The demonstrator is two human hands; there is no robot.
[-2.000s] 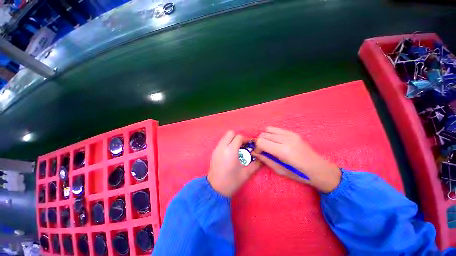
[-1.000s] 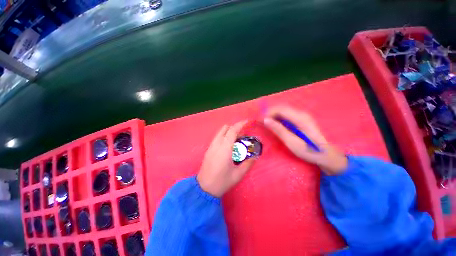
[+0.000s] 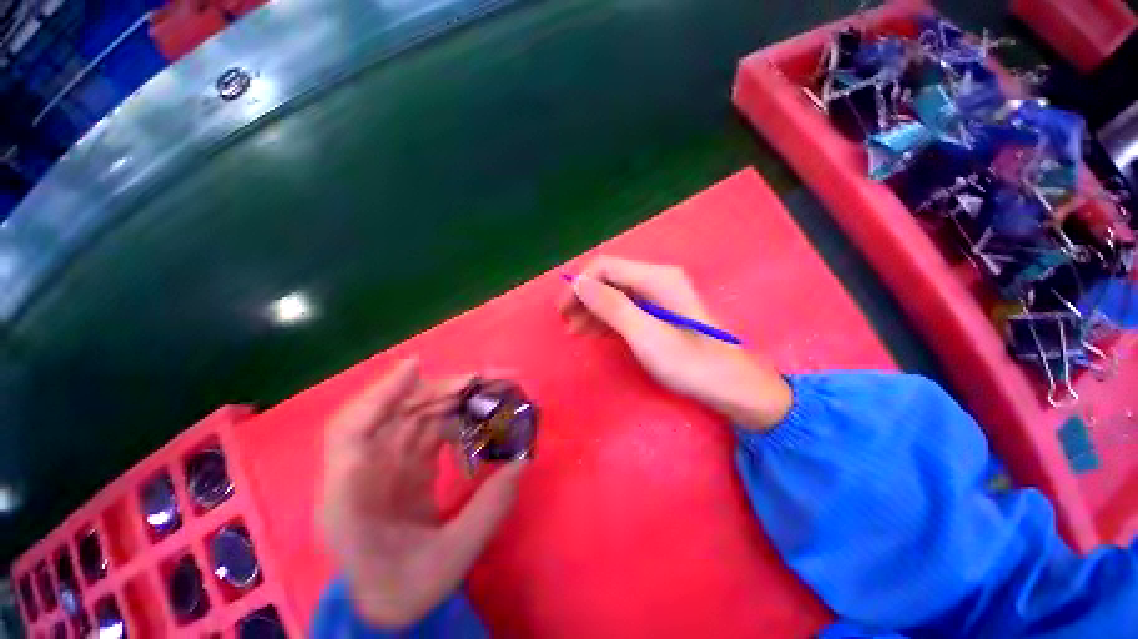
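An open watch case with shiny inner parts and a yellow-gold strip is at the fingertips of my left hand, above the red mat. The left thumb and fingers are around its left side. The hand is slightly blurred. My right hand holds a thin blue pry stick to the right of the case, apart from it. The stick's purple tip points to the upper left, near the mat's far edge.
A red compartment tray with dark round units is at lower left. A red clip tray with heaped binder clips is at right. Beyond the mat lies the dark green bench with a metal edge.
The view has turned toward the right. My right hand has moved away from the case with the blue stick. The pale round face seen earlier no longer shows; my left hand is more open.
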